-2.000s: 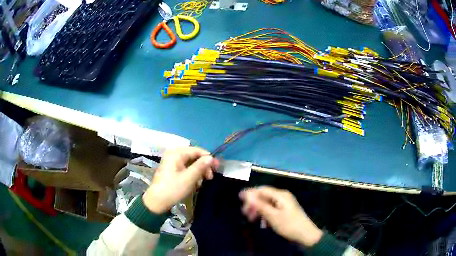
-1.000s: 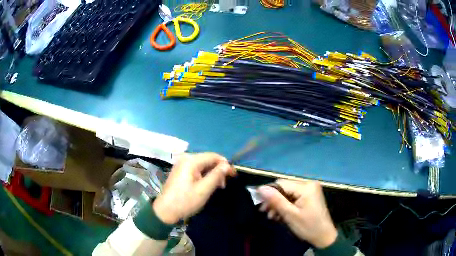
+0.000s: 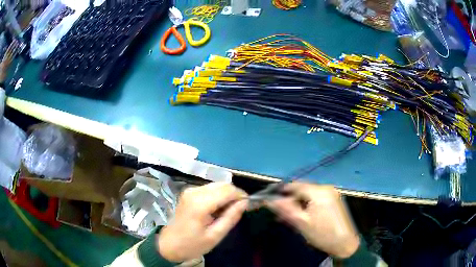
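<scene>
My left hand (image 3: 202,220) and my right hand (image 3: 319,216) are close together over the bench's front edge. Both grip a dark cable (image 3: 326,159) near one end with their fingertips. The cable runs up and right across the bench, its far end at the stacked cables. The fingers hide the gripped end, and the right hand is slightly blurred. A row of black-sleeved cables (image 3: 282,88) with yellow end wraps (image 3: 188,98) lies on the bench, with orange thin wires (image 3: 282,49) behind it.
Scissors (image 3: 185,37) lie at the back left beside a black tray (image 3: 99,49). White labels (image 3: 156,151) line the front edge. Below is a carton with curled white strips (image 3: 146,203). More cables and a small clear bag (image 3: 449,151) lie right. Part of a hand (image 3: 8,56) shows at the far left.
The hands have come together at the cable end. The blurred thin wires now give way to a dark cable length reaching the stack. The white piece in my right fingers is no longer visible.
</scene>
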